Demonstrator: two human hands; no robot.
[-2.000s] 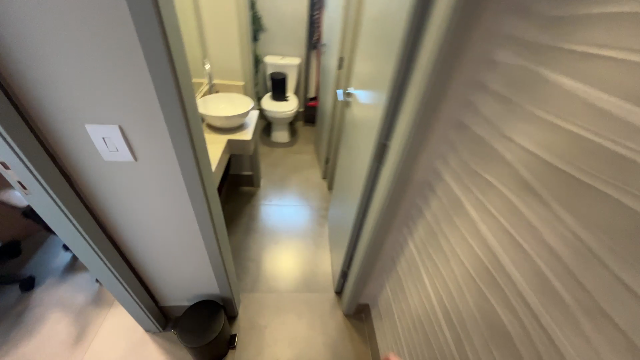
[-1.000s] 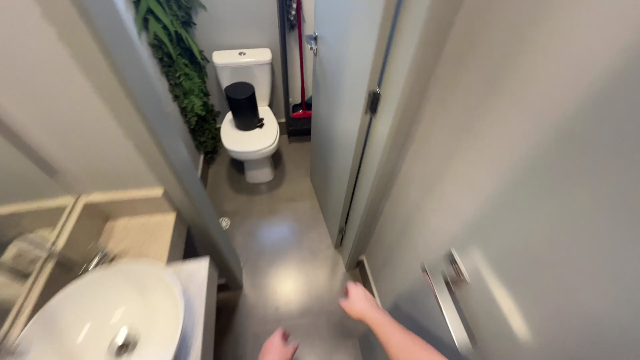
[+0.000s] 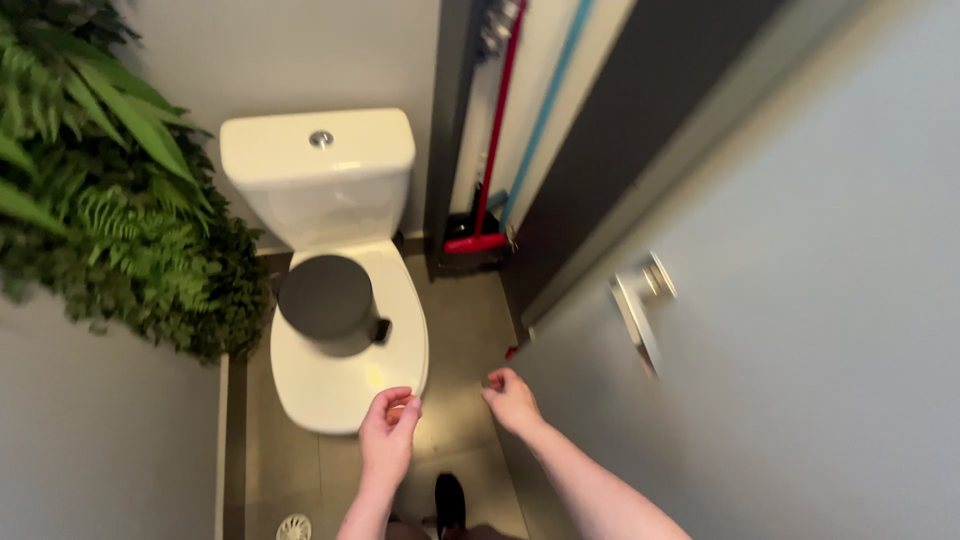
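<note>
My left hand [image 3: 390,431] hangs in the air just over the front right edge of the white toilet's closed lid [image 3: 322,401], fingers curled loosely and holding nothing. To its right, between the toilet and the grey door [image 3: 750,360], my right hand [image 3: 511,399] is also raised, with bent fingers and nothing seen in it. On the lid stands a small black pedal bin [image 3: 326,300], its pedal pointing to the right. Behind it rises the toilet's cistern [image 3: 322,165] with a round chrome flush button [image 3: 321,139].
Green artificial-looking foliage [image 3: 127,195] covers the left wall. A red-handled broom or squeegee [image 3: 476,242] and a blue pole [image 3: 544,120] lean in a recess at the back. The door's metal handle [image 3: 637,319] juts out at right. A floor drain [image 3: 293,527] lies at bottom left.
I have moved forward from the doorway, past the washbasin, up to the toilet. Both hands, low in view one second ago, now appear higher, the left one by the toilet lid.
</note>
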